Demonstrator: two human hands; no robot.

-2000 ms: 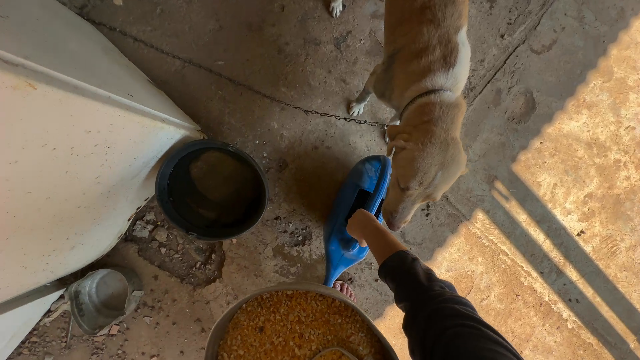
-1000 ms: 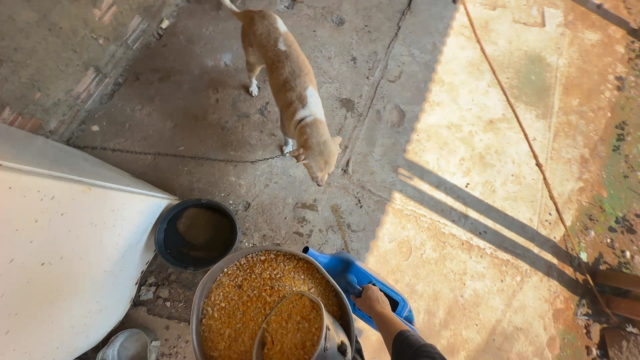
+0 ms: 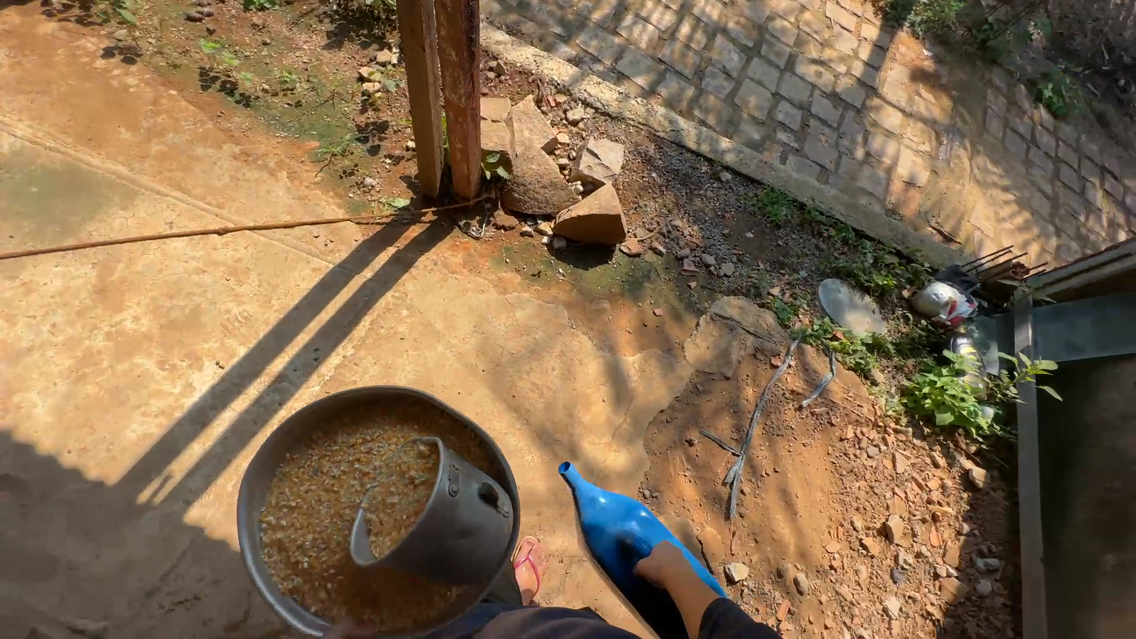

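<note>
My right hand (image 3: 664, 564) grips a blue plastic watering can (image 3: 626, 532) at the lower middle, its narrow spout pointing up and left. To the left of it, a round metal pot (image 3: 257, 524) full of cracked corn (image 3: 324, 479) is held against my body. A dented metal can (image 3: 453, 524) lies tilted in the corn with some grain inside. Of my left hand only a blurred bit (image 3: 351, 628) shows at the pot's bottom rim; its grip is hidden. A sandalled foot (image 3: 529, 568) shows between pot and watering can.
Two wooden posts (image 3: 444, 106) stand at the top with a rope (image 3: 222, 231) tied near their base. Broken stones (image 3: 541, 177) lie beside them. Branches (image 3: 754, 426) and rubble (image 3: 879, 532) are on the right, by a metal-framed panel (image 3: 1029, 470). A stone-paved path (image 3: 754, 80) runs beyond a curb.
The view has swung far to the right, so the dog and black bucket are out of sight. The blue watering can is still in my right hand, now beside the pot with its spout up.
</note>
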